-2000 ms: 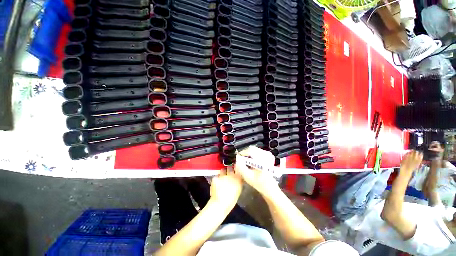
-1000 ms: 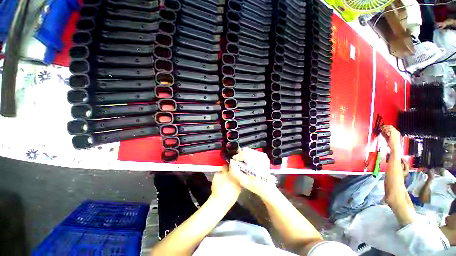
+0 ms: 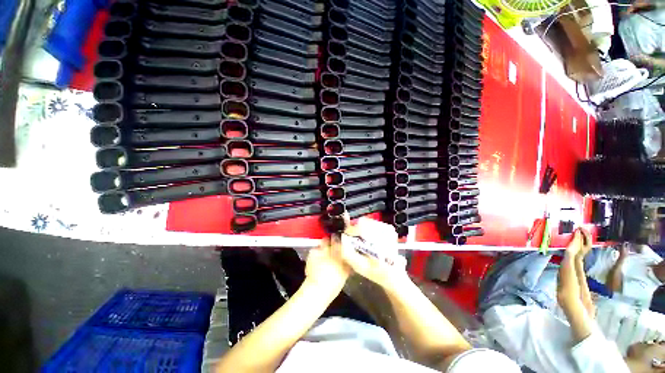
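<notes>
Black handles (image 3: pixel 281 148) with oval loop ends lie in dense overlapping columns across the table. My left hand (image 3: pixel 326 264) and my right hand (image 3: pixel 373 251) meet at the near table edge, below the middle column. A pale, slim item with dark print (image 3: pixel 373 255) lies along my right hand, whose fingers are closed around it. My left fingers are curled against the right ones, beside a dark loop end (image 3: pixel 335 223). What the left fingers hold is hidden, and glare washes out both hands.
Blue crates (image 3: pixel 149 312) stand on the floor at lower left. A green tool (image 3: pixel 545 237) and loose black pieces (image 3: pixel 547 179) lie right of the columns. Another worker's hands (image 3: pixel 578 242) are at the table edge on the right. A lime green fan (image 3: pixel 536 6) stands at the back.
My hands stay together in nearly the same place, with small finger shifts. The other worker's hand reached to the loose black pieces a second ago and is now back at the edge.
</notes>
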